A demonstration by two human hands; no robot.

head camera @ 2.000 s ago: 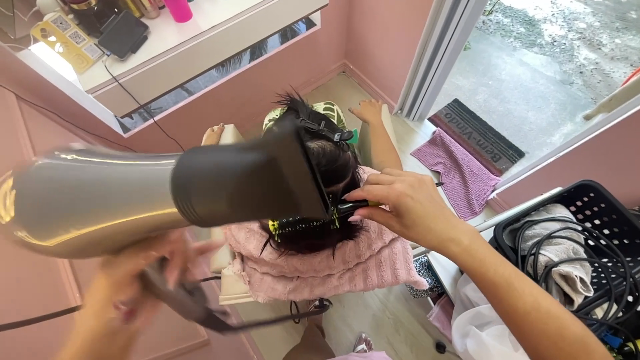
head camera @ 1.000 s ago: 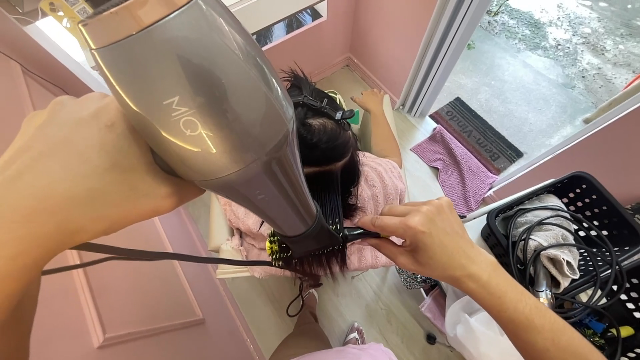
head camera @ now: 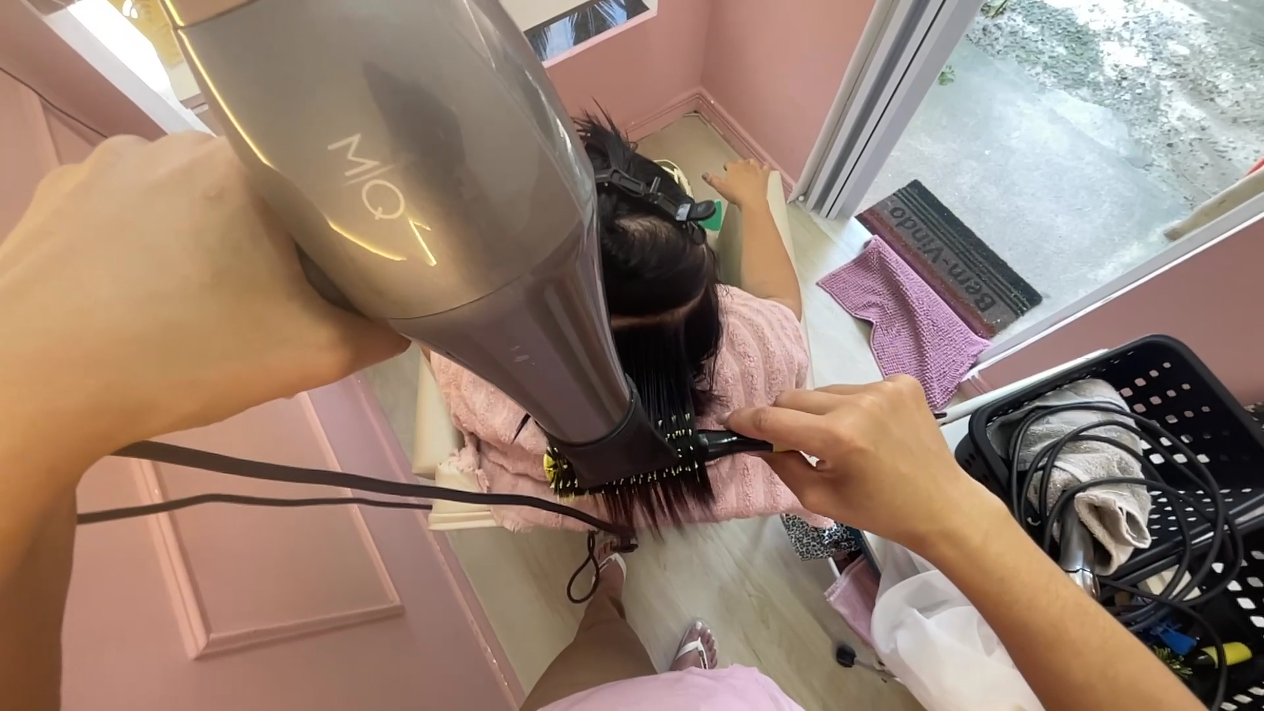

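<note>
My left hand (head camera: 188,296) grips the handle of a grey hair dryer (head camera: 415,178), its grip mostly hidden behind the dryer's body. The black flat nozzle (head camera: 617,449) points down onto a section of dark hair (head camera: 657,365) of a seated person. Under that section lies a round brush (head camera: 642,482) with yellow-tipped bristles; hair ends hang below it. My right hand (head camera: 854,454) is closed around the brush's black handle (head camera: 731,443). A black hair clip (head camera: 652,193) holds hair on top of the head. A pink towel (head camera: 765,346) covers the person's shoulders.
Dryer cable (head camera: 365,482) hangs across the lower left. At right, a black plastic basket (head camera: 1086,365) holds a grey towel (head camera: 1106,464) and coiled cables. The person's arm (head camera: 765,237) rests on the chair arm. A purple mat (head camera: 908,316) and a doormat (head camera: 953,257) lie by the sliding door.
The dryer has swung from a sideways, blurred position to pointing down, its nozzle now against the hair on the brush. The brush sits lower, under a drawn-out hair section.
</note>
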